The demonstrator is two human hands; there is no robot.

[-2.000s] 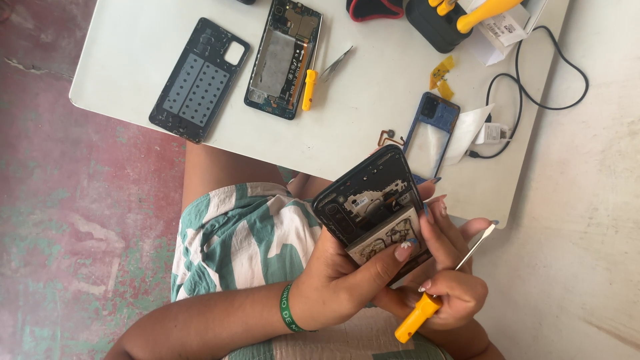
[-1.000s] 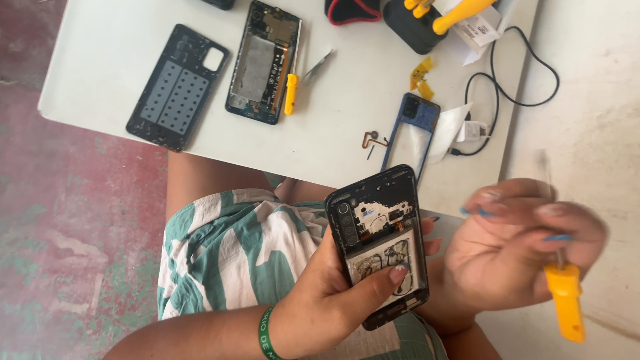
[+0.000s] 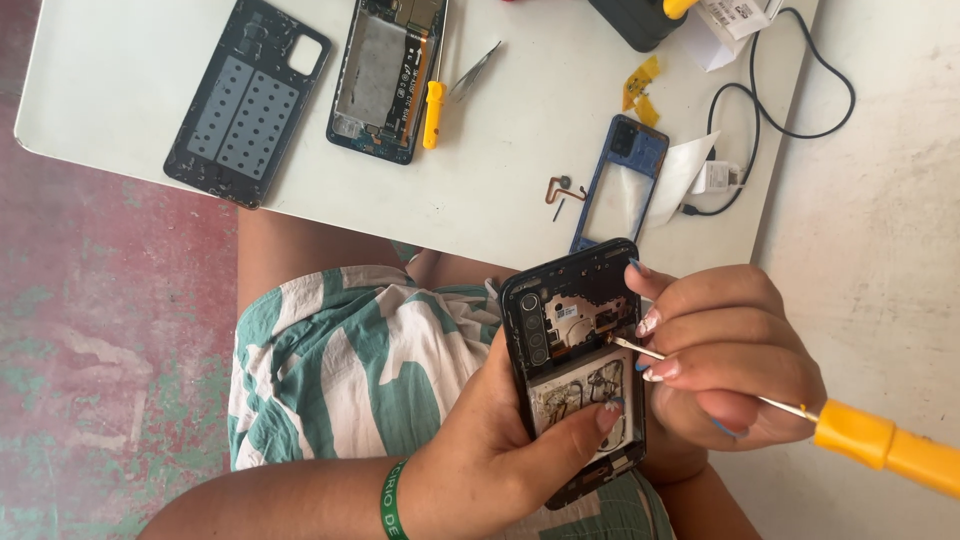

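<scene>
My left hand (image 3: 525, 450) grips an opened black smartphone (image 3: 574, 300) from below, its thumb lying on the battery (image 3: 570, 397). The phone is tilted, with its inner side and camera lenses facing up. My right hand (image 3: 735, 352) holds a screwdriver with a yellow handle (image 3: 885, 450) by its metal shaft. The screwdriver's tip touches the phone's inside near the upper edge of the battery, below the silver shield plate (image 3: 585, 319). Fingertips of my right hand are at the phone's right edge.
On the white table (image 3: 360, 202) lie a black back cover (image 3: 244, 112), an opened phone (image 3: 382, 82), a second yellow screwdriver (image 3: 433, 116), tweezers (image 3: 476, 71), a blue phone frame (image 3: 619, 180), a small flex cable (image 3: 562, 191), yellow tape (image 3: 641, 90), a charger (image 3: 716, 176) with a black cable and a box (image 3: 739, 19).
My right hand, raised apart from the phone one second ago, has come back to it, and the screwdriver's tip is now inside the phone. My left hand still holds the phone.
</scene>
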